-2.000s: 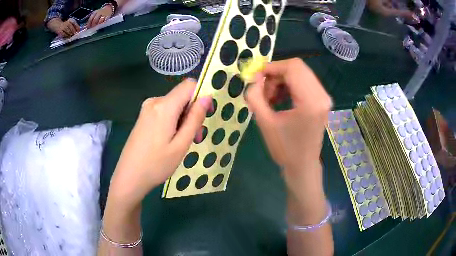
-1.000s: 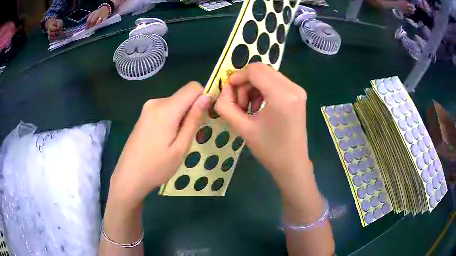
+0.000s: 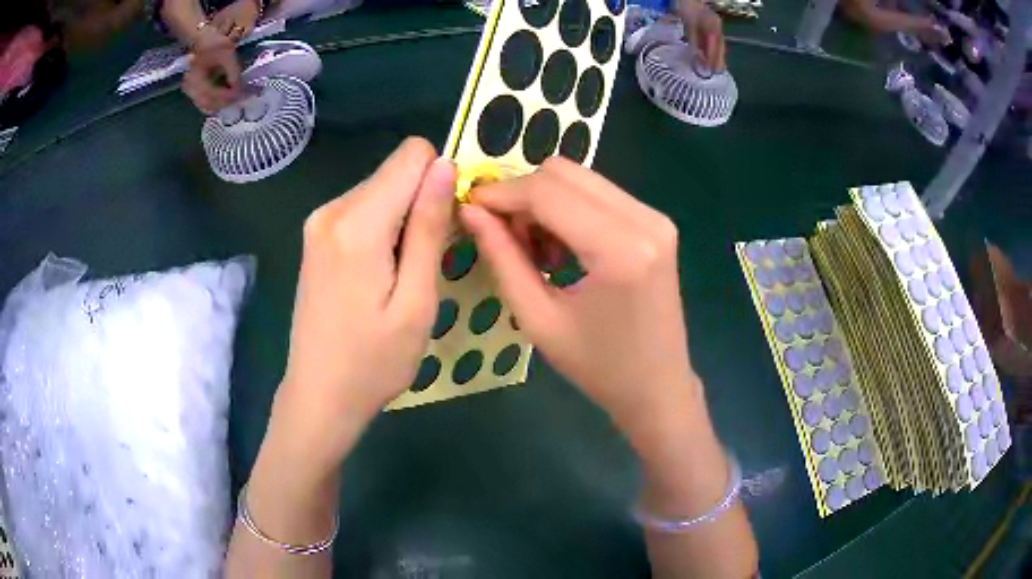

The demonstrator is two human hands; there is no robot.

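A long cream-yellow die-cut adhesive sheet [image 3: 501, 172] with three columns of round holes is held tilted above the bench, its top cut off by the frame edge. My left hand [image 3: 368, 266] grips its left edge between thumb and fingers. My right hand [image 3: 577, 271] is over the middle of the sheet and pinches small yellow release-paper rings [image 3: 478, 187] in its fingertips, close to my left thumb. My hands hide part of the middle holes.
A bulging bag of white parts [image 3: 119, 418] lies at left. Stacked adhesive disc sheets [image 3: 888, 351] fan out at right, a brown box [image 3: 1006, 294] beyond. Two white mini fans [image 3: 258, 130] [image 3: 686, 81] stand across the bench, with other people's hands at them.
The fans have moved left, and other people's hands now reach onto them. My right hand has moved left and down to my left thumb. The sheet's lower end has risen slightly.
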